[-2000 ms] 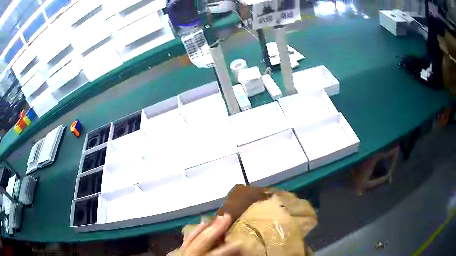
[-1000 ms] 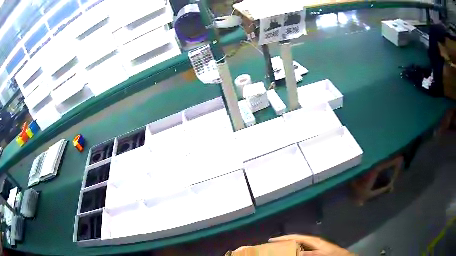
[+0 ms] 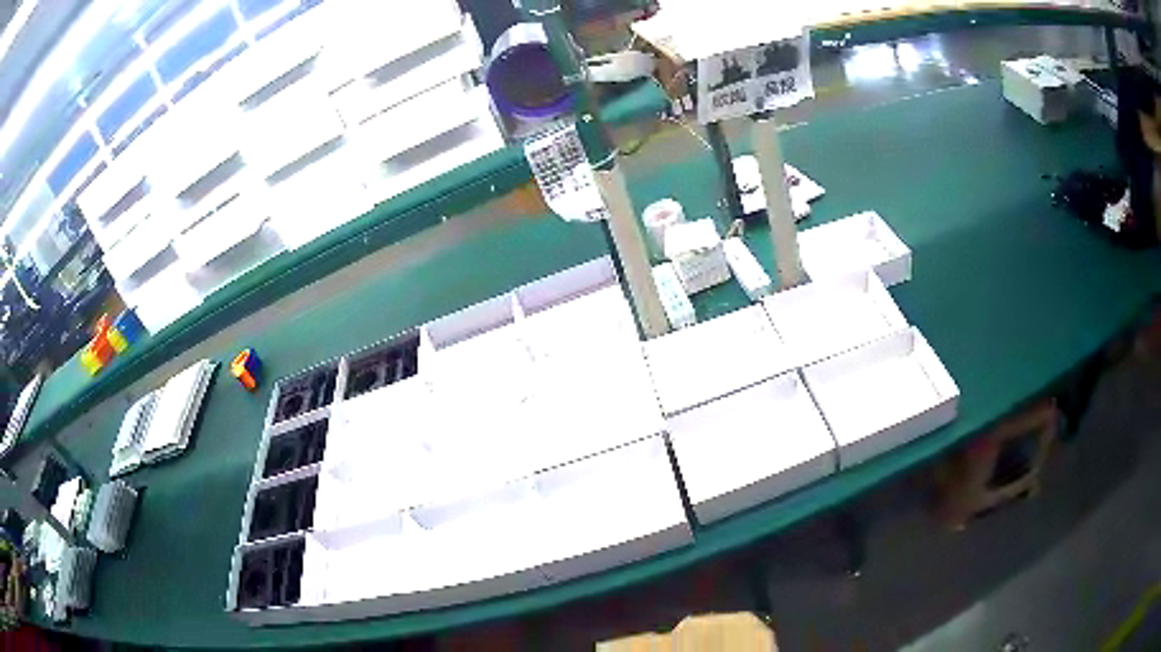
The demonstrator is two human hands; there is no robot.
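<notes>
Open white box bases [image 3: 751, 446] lie edge to edge in a grid on the green bench. Several at the grid's far left hold black inserts [image 3: 283, 507]. A piece of brown cardboard [image 3: 694, 634] shows at the bottom edge, mostly cut off; whether it is a carton or a loose sheet cannot be told. Neither of my hands is in view.
White box lids [image 3: 287, 153] are stacked on the raised shelf behind. Green-matted bench [image 3: 980, 280] carries pale posts [image 3: 633, 248], a small white stack [image 3: 698, 255], a white wire basket [image 3: 560, 172] and an orange object [image 3: 246, 368]. A wooden stool-like frame [image 3: 1012, 465] stands below.
The hand seen at the bottom has left the picture. The brown wrapping has dropped mostly out of view. The bench scene has shifted right in the picture. The grid looks unchanged.
</notes>
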